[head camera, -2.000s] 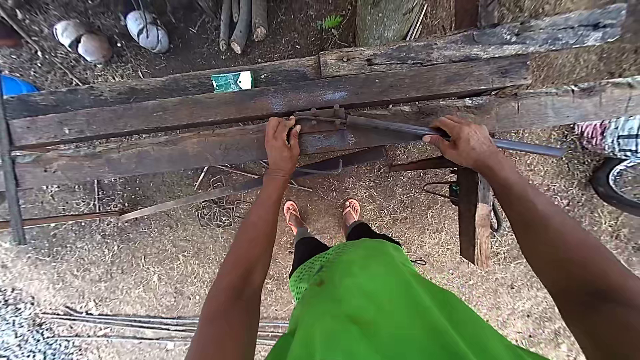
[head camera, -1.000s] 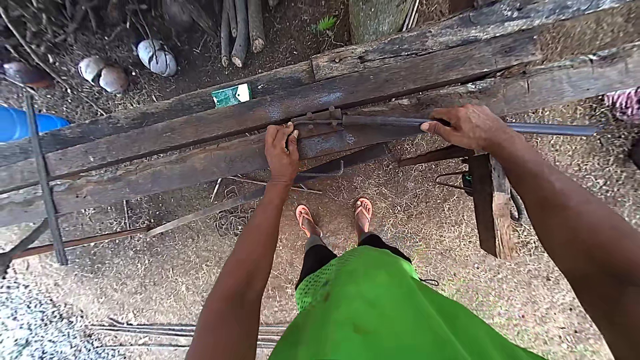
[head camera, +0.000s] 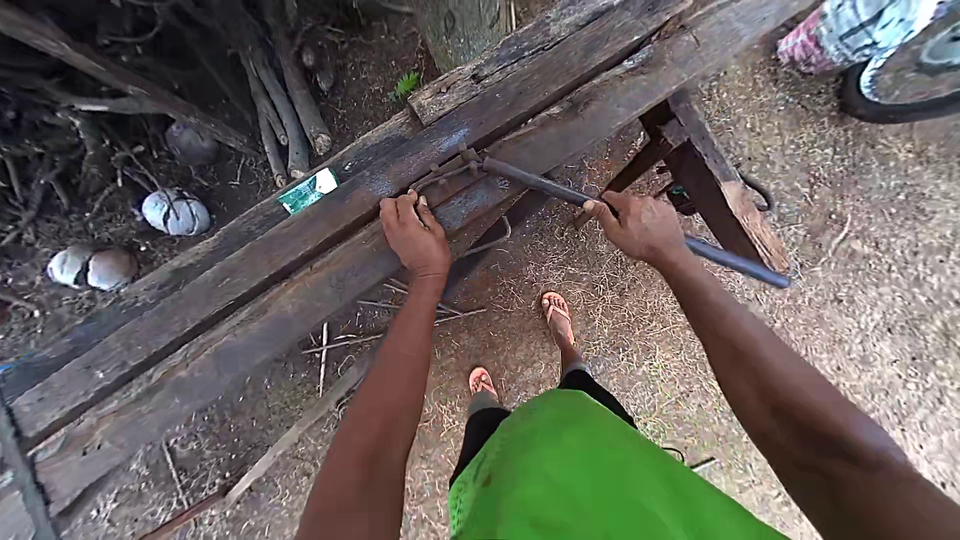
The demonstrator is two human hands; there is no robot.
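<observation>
My right hand (head camera: 641, 225) grips a long dark metal pipe (head camera: 547, 186), which slants down to the right off the wooden beams. The pipe's upper end meets several short metal pegs (head camera: 469, 155) that stand up from the beams. From the pegs a thin metal rod (head camera: 435, 178) runs left along the wood to my left hand (head camera: 415, 232). That hand rests on the beam (head camera: 315, 289) with bent fingers at the rod's end; its fingertips partly hide the rod, so a firm hold cannot be made out.
A green and white packet (head camera: 308, 190) lies on the far beam. Coconut husks (head camera: 175, 211) and cut branches (head camera: 281, 112) are beyond the beams. A wooden support (head camera: 724, 199) stands below them at the right, and a wheel (head camera: 885, 105) is at the upper right. Sticks (head camera: 390, 341) lie on the ground.
My right hand has drawn the free end of the pipe toward my body, so the pipe now angles away from the beams. My left hand stays beside the pegs. The view has turned.
</observation>
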